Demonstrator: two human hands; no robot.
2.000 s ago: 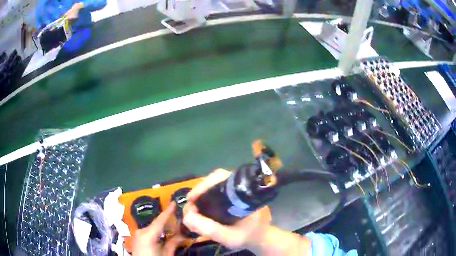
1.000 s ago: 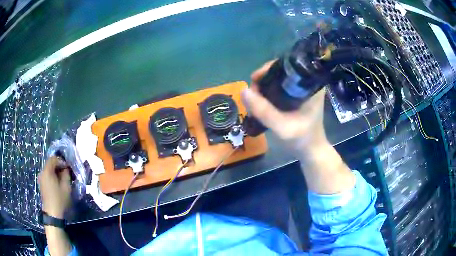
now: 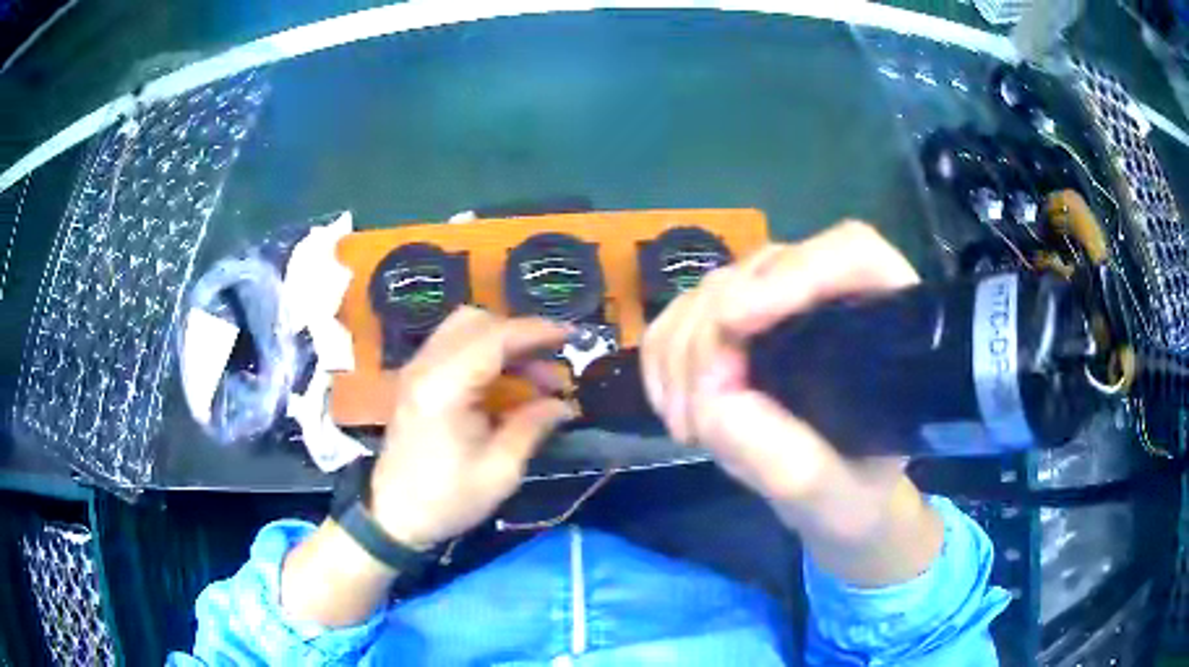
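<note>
Three round black housings lie in a row on the orange fixture (image 3: 489, 232): the left one (image 3: 420, 289), the middle one (image 3: 554, 278) and the right one (image 3: 683, 261). My right hand (image 3: 769, 352) grips the black electric screwdriver (image 3: 874, 371), held nearly level with its front end pointing left, near the middle housing's lower edge. A small white-silver part (image 3: 587, 347) shows there. My left hand (image 3: 469, 424) is beside that part, thumb and fingers close together; whether they hold anything is unclear. The left and right housings' lower parts are hidden by my hands.
Left of the fixture are a ragged white paper (image 3: 317, 306) and a crumpled clear plastic roll (image 3: 241, 345). A clear blister tray (image 3: 137, 274) lies farther left. Black units in a tray (image 3: 971, 170) and a small-parts tray (image 3: 1134, 156) are at right. A pale rail (image 3: 587, 18) runs behind.
My left hand has moved from the plastic roll to the middle housing's lower edge. The screwdriver has tilted down to nearly level, its front end now at the middle housing.
</note>
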